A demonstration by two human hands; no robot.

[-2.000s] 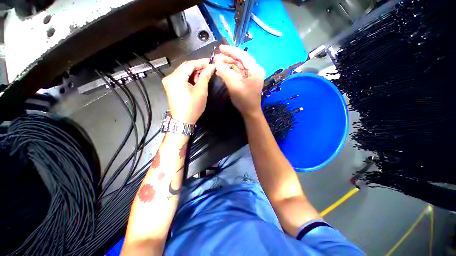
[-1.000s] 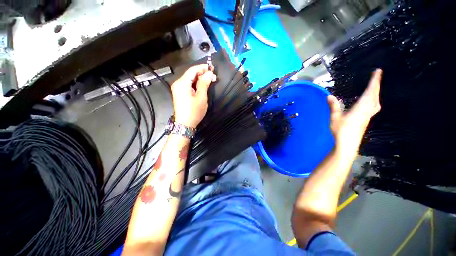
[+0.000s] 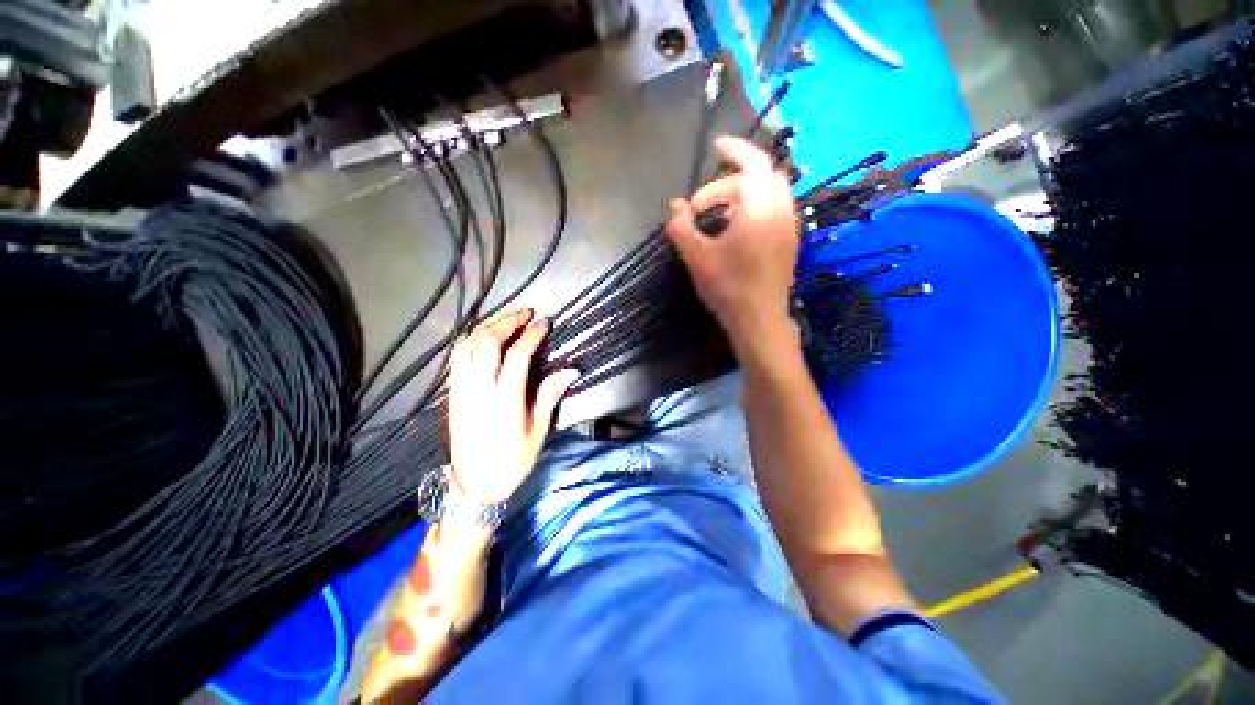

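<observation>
Black cables [image 3: 619, 296] run from the lower left across the table to the right. My left hand [image 3: 498, 400] lies at their left part, fingers a little apart and bent; its grip, if any, is not clear. My right hand [image 3: 743, 241] is curled around cables near their tips, with a dark piece showing between thumb and finger. One cable end with a shiny tip [image 3: 714, 86] points up beyond it. The slotted silver loading bar [image 3: 447, 135] holds several cable ends, their leads curving down towards my left hand.
A large hank of black cable [image 3: 262, 358] lies at left. The press [image 3: 324, 69] is above the bar. A blue tub [image 3: 963, 344] with small black bits stands at right, below a blue tray [image 3: 881, 110]. Dark cables hang far right [image 3: 1170, 331]. A second blue tub [image 3: 296, 654] is lower left.
My left hand has left the shiny tip and moved down onto the cables. My right hand has come back from the hanging cables to the cable tips. The view has shifted left.
</observation>
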